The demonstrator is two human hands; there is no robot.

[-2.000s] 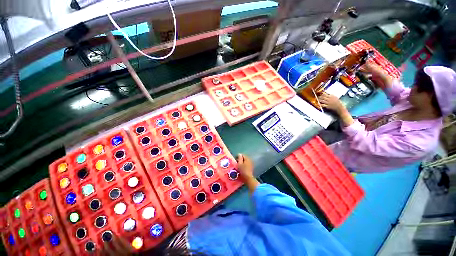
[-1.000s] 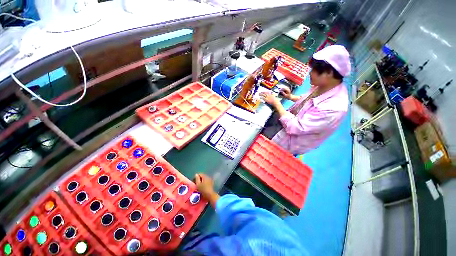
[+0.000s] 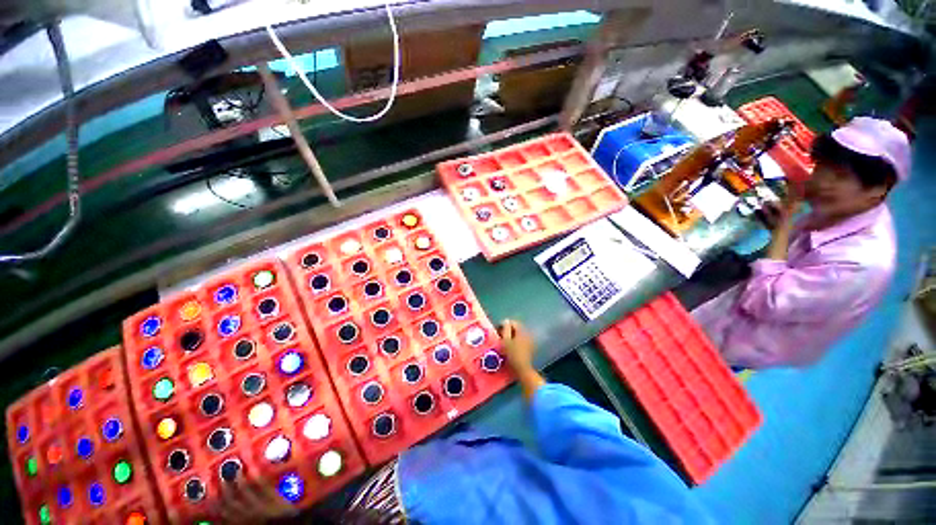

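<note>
Three red compartment trays lie side by side on the green bench: a right tray (image 3: 395, 338) mostly with dark-faced watch units, a middle tray (image 3: 241, 385) mixing dark, pale and coloured lit units, and a left tray (image 3: 82, 441) with blue, green and red lit units, cut off by the bottom edge. My right hand (image 3: 519, 347), bare with a blue sleeve, is at the right tray's right edge, fingers curled; whether it grips the rim is unclear. A blurred brownish shape at the bottom edge may be my left hand (image 3: 251, 505); its fingers cannot be made out.
A partly filled tray (image 3: 534, 190) and a calculator (image 3: 583, 275) on paper lie beyond my right hand. An empty red tray (image 3: 683, 385) is at the bench's front edge. A person in pink (image 3: 821, 267) sits right, near orange fixtures (image 3: 677, 200) and a blue box (image 3: 641, 149).
The view swung right, then back left. Some lit screens changed colour. The person in pink has raised a hand towards the face. My right hand stays at the tray edge.
</note>
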